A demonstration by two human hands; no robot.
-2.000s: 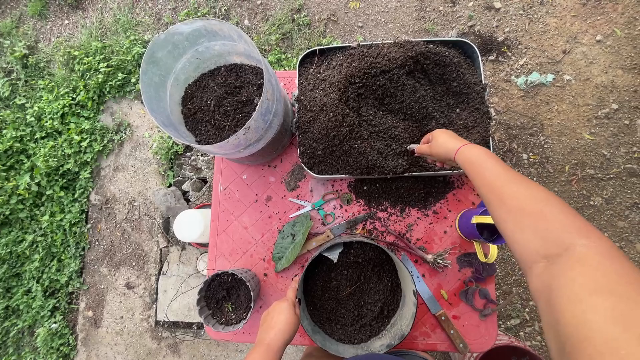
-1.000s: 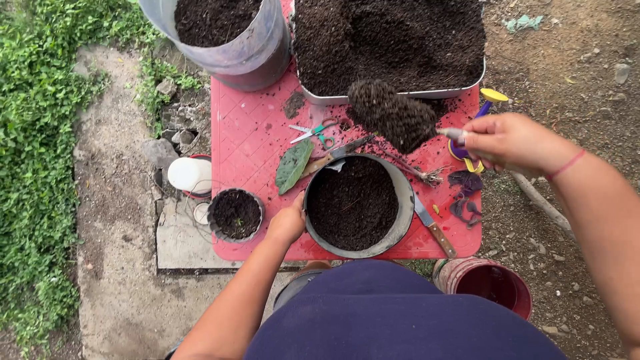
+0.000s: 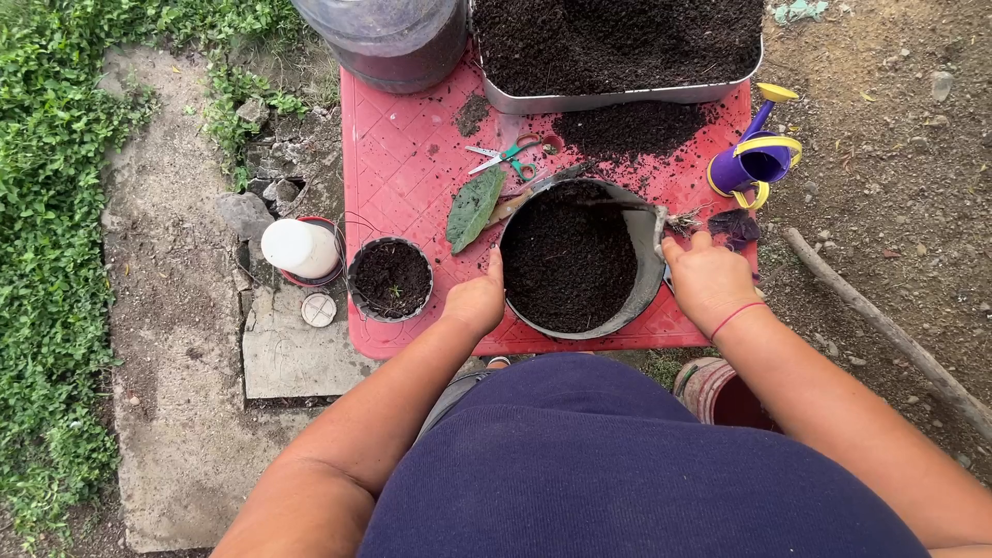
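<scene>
A round grey pot [image 3: 649, 256] filled with dark soil sits near the front edge of the red table. My left hand [image 3: 477, 298] is at its left wall, one digit against the rim. On the opposite side, my right hand [image 3: 709, 279] grips the pot near the rim, beside a soil-coated grey piece [image 3: 660, 230] whose kind is unclear. Part of a knife blade [image 3: 668, 277] shows beside that hand. Behind the pot lie green-handled scissors [image 3: 508, 153] and a large green leaf [image 3: 474, 208]. A metal tray [image 3: 612, 98] of dark soil stands at the table's back.
A small pot [image 3: 390, 279] with a seedling stands left, near a white container [image 3: 302, 248]. A clear plastic tub [image 3: 395, 46] is at back left. A purple watering can [image 3: 752, 164], bare roots [image 3: 684, 220], a bucket [image 3: 709, 387] and a long stick [image 3: 883, 329] are right.
My right hand has moved from the tray to above the table, then to the pot's right side. The soil-laden scoop it held one second ago is no longer plainly visible. The watering can now stands upright.
</scene>
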